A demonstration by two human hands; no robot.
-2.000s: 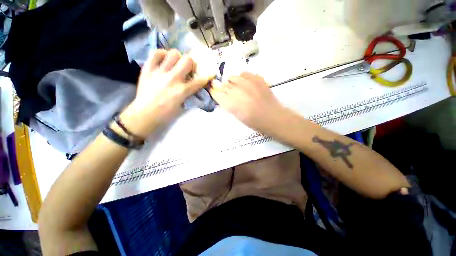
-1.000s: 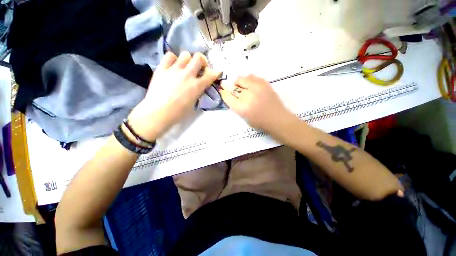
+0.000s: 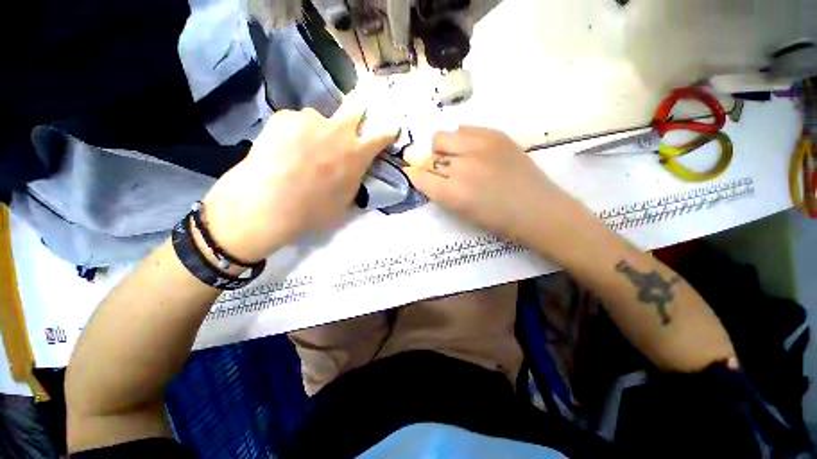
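Note:
A small grey-and-black part (image 3: 391,190) lies between my hands at the front of the machine bed. My left hand (image 3: 305,175) pinches its left side with thumb and fingertips. My right hand (image 3: 470,175) pinches its right side; the fingertips of both hands nearly meet, and the pinched edge is mostly hidden by them. The presser foot and needle area (image 3: 391,67) is just behind the fingertips. Grey fabric pieces (image 3: 121,193) and a black fabric piece (image 3: 81,72) are heaped to the left of my left hand.
Scissors (image 3: 699,134) with one red and one yellow loop lie right of the cream-white machine (image 3: 573,72). A printed ruler (image 3: 448,254) runs along the front table edge. A yellow strip (image 3: 15,305) is at the table's left end. A blue crate (image 3: 237,403) is below the table.
The view has shifted. The grey pieces by the machine spread further behind my left hand. Both hands still pinch the small part, which shows slightly wider between them.

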